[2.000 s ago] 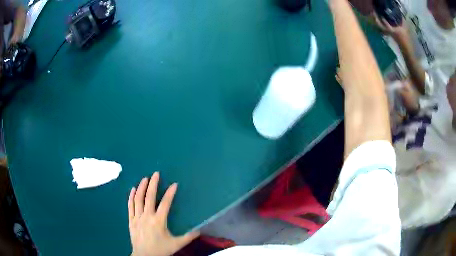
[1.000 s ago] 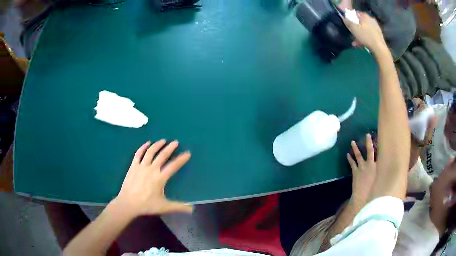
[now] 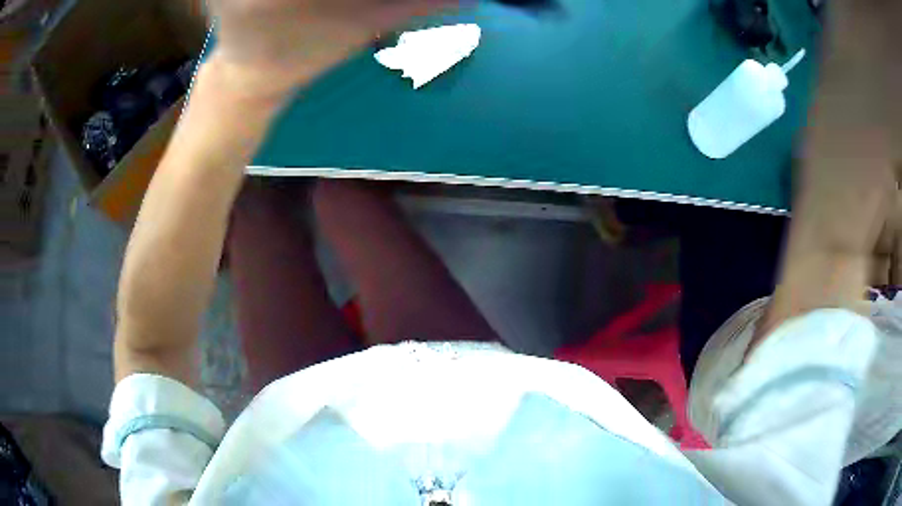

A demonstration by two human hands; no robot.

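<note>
My left hand (image 3: 297,35) is large and blurred at the top left, cut off by the top edge; whether it holds anything cannot be told. My right forearm runs up the right side and its hand is out of the picture. A white crumpled wipe (image 3: 432,52) lies on the green bench just right of my left hand. A translucent white wash bottle (image 3: 737,109) lies on its side at the right of the bench, its thin spout pointing up and right.
The green bench (image 3: 514,133) has a pale front edge. A black device (image 3: 747,22) is at the top right, above the bottle. An open brown carton (image 3: 59,59) with dark, shiny-wrapped items stands at the left. A red stool (image 3: 633,346) is below the bench.
The view has tilted down towards my lap. My left hand has gone from over the bench's front edge to the top left of the picture. My right hand has left the picture.
</note>
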